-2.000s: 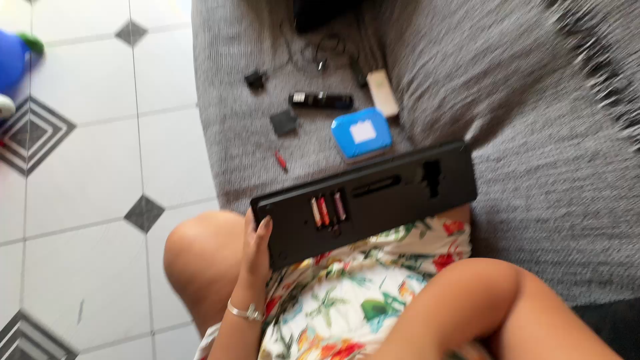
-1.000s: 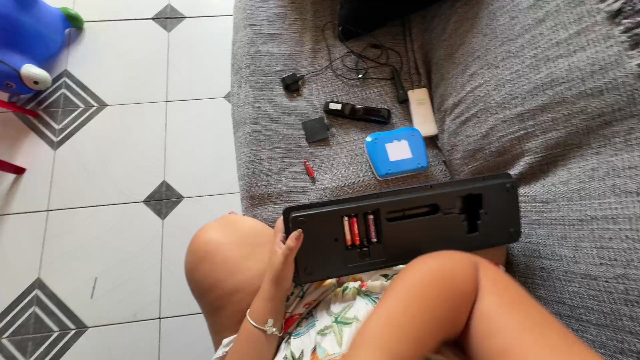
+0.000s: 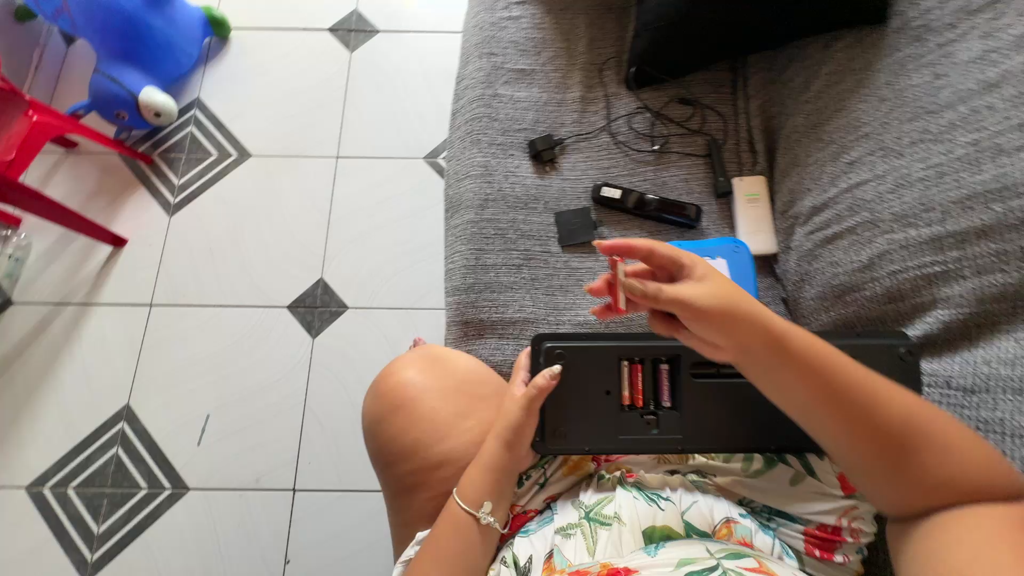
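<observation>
Across my lap lies a black plastic device (image 3: 744,416), underside up, with an uncovered battery compartment holding several batteries (image 3: 638,383) and a gap between two of them. My left hand (image 3: 532,396) grips its left end, thumb on top. Above the device, my right hand (image 3: 680,292) holds a red and white battery (image 3: 617,285) between its fingers. Just beyond that hand a small black square cover (image 3: 575,226) lies on the couch. A blue plastic object (image 3: 740,260) with a white label is partly hidden behind the right hand.
On the grey woven couch cover (image 3: 512,104) lie a black handheld device (image 3: 646,205), a plug adapter (image 3: 544,149) with tangled cable, a white power bank (image 3: 754,214) and a black bag (image 3: 752,32). A blue inflatable toy (image 3: 136,64) and a red plastic chair (image 3: 48,136) stand on the tiled floor at left.
My right hand has come into view over the device, holding a red battery. The red battery that lay on the couch in the earlier frames is gone from that spot.
</observation>
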